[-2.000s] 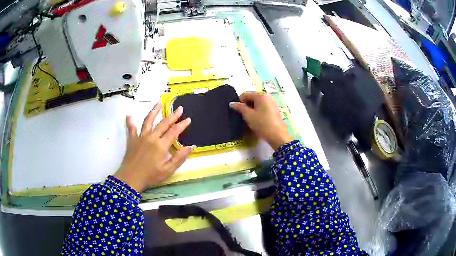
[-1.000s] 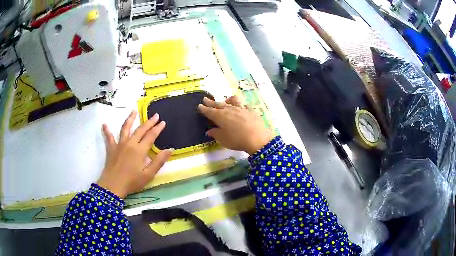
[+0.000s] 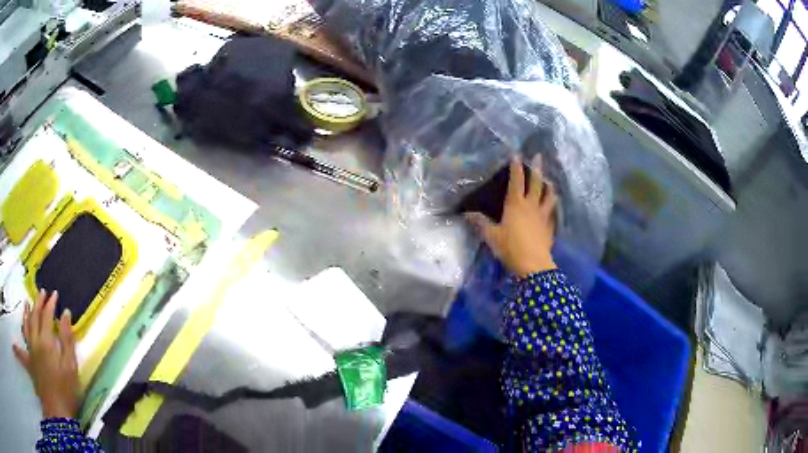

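A black fabric panel (image 3: 81,264) lies in the yellow template frame (image 3: 124,237) at the left. My left hand (image 3: 51,349) rests at the frame's near edge, fingers apart, with its fingertips on the panel's near corner. The yellow template flap (image 3: 31,202) lies folded open beyond the frame. My right hand (image 3: 524,226) is at the mouth of the clear plastic bag (image 3: 425,133), with its thumb and fingers on black fabric pieces (image 3: 490,196). I cannot tell whether it grips one.
A black pile (image 3: 239,93), tape roll (image 3: 332,104) and thin dark and silver tool (image 3: 326,168) lie behind on the metal table. Nearer are a white card (image 3: 338,305), green piece (image 3: 361,378), yellow strip (image 3: 208,323) and black strip (image 3: 257,392). A blue bin (image 3: 642,354) stands below the table edge.
The view has swung to the right. My right hand has left the panel in the template and moved to the bag. My left hand stays at the template; the panel now lies flat inside the frame.
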